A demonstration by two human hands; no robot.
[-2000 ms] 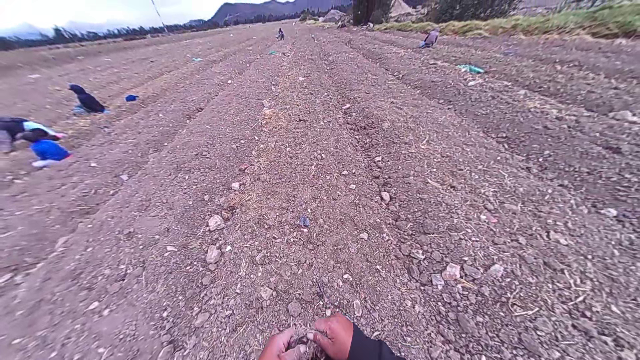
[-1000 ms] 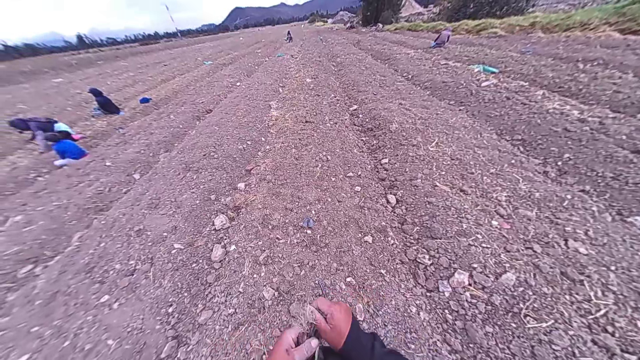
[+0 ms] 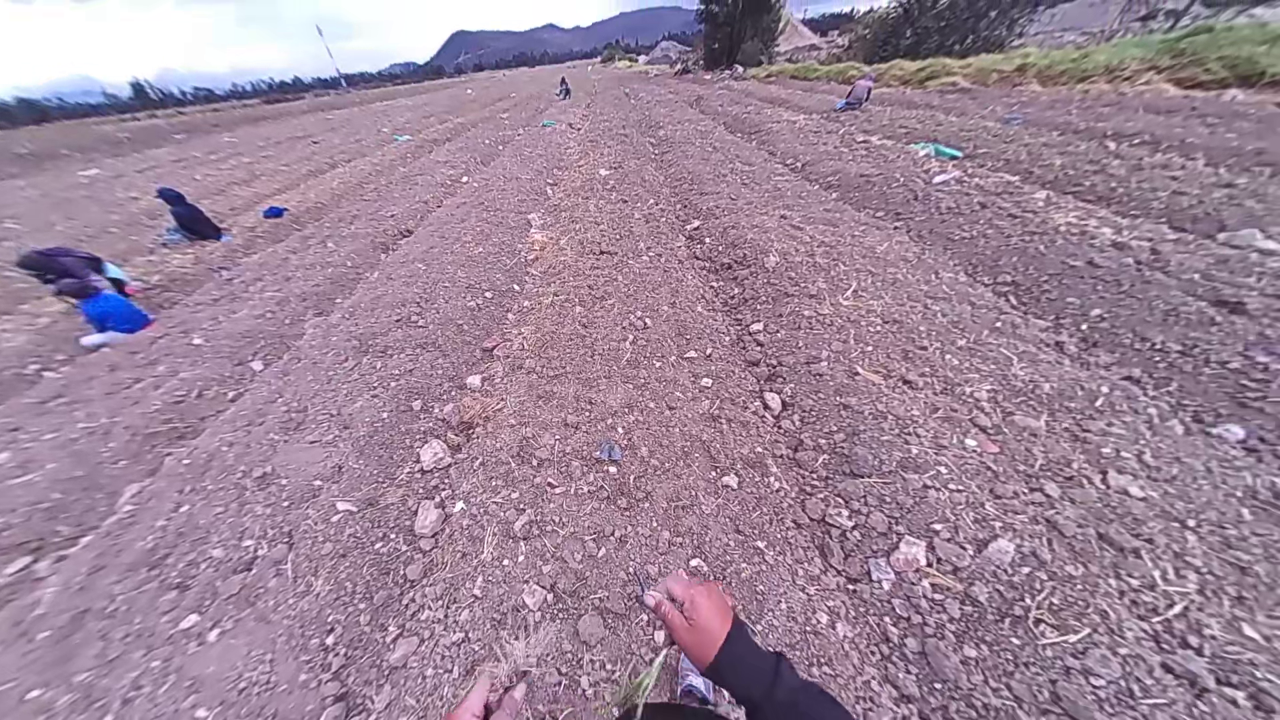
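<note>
My right hand [image 3: 692,612], in a dark sleeve, is at the bottom centre over the stony soil, its fingers closed around something thin and dark that I cannot make out. Lower and to the left, my left hand [image 3: 487,700] is cut off by the frame edge; dry, pale roots or stems [image 3: 520,650] stick up from its fingers. Between the hands, green leaf blades [image 3: 645,680] show close to my body, beside part of a shoe [image 3: 693,680]. A small bluish-grey scrap [image 3: 609,452] lies on the soil ahead.
Long tilled ridges of soil run ahead with stones [image 3: 435,455] and straw. People crouch at left, one in blue [image 3: 115,312], one in dark clothes [image 3: 190,217]. Another person [image 3: 857,93] is far right, near a green bag or cloth [image 3: 938,151]. Someone [image 3: 564,88] crouches far ahead.
My hands were together at the bottom centre; now they are apart, the right one farther forward and to the right, the left one lower and to the left.
</note>
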